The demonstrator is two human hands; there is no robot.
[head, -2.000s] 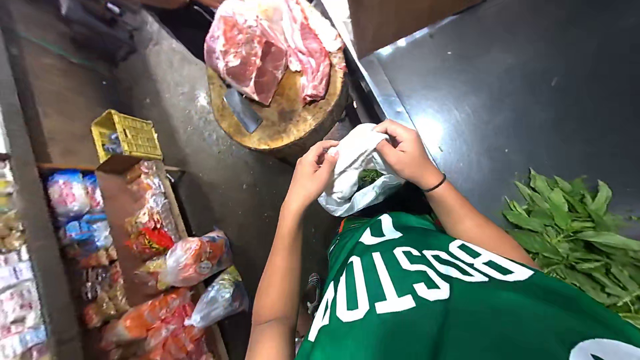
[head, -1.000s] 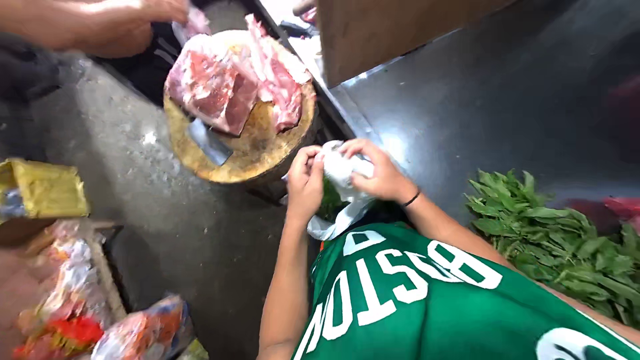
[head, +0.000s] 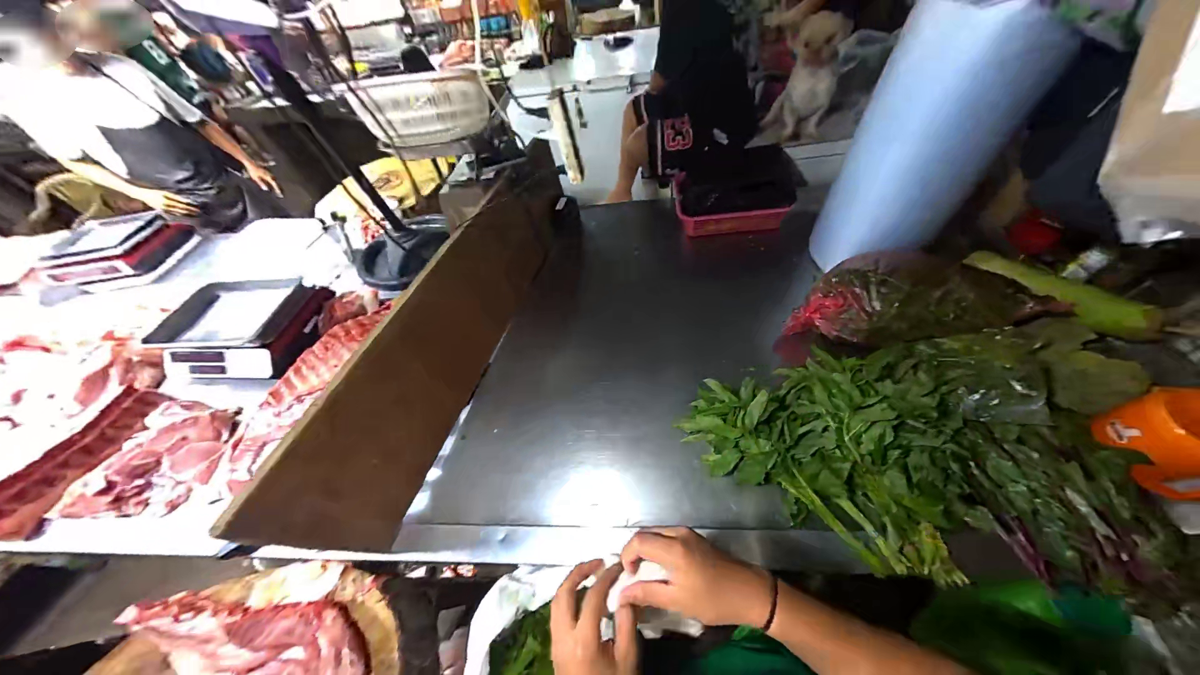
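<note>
Just beyond the near edge of the metal table, at the bottom of the view, both my hands pinch the rim of a white plastic bag [head: 502, 600]. My left hand [head: 597, 623] is at the lower middle, its fingers bent against the gathered plastic. My right hand [head: 689, 577], with a dark band at the wrist, grips the same bunched plastic between thumb and fingers. Green leaves [head: 527, 645] show inside the bag's opening. To the right, bunches of leafy greens [head: 844, 441] lie on the metal table [head: 619, 375].
A brown board [head: 394, 403] divides the table from raw meat [head: 169, 450] and a scale [head: 239, 323]. More meat lies on a round chopping block [head: 375, 619]. A pink basket [head: 736, 220], plastic roll [head: 937, 131] and orange object [head: 1158, 436] stand around. A person [head: 150, 131] stands far left.
The view has swung up from the floor to the table and stalls. Both hands stay at the white bag's rim. The forearm seen over the chopping block a second ago no longer shows.
</note>
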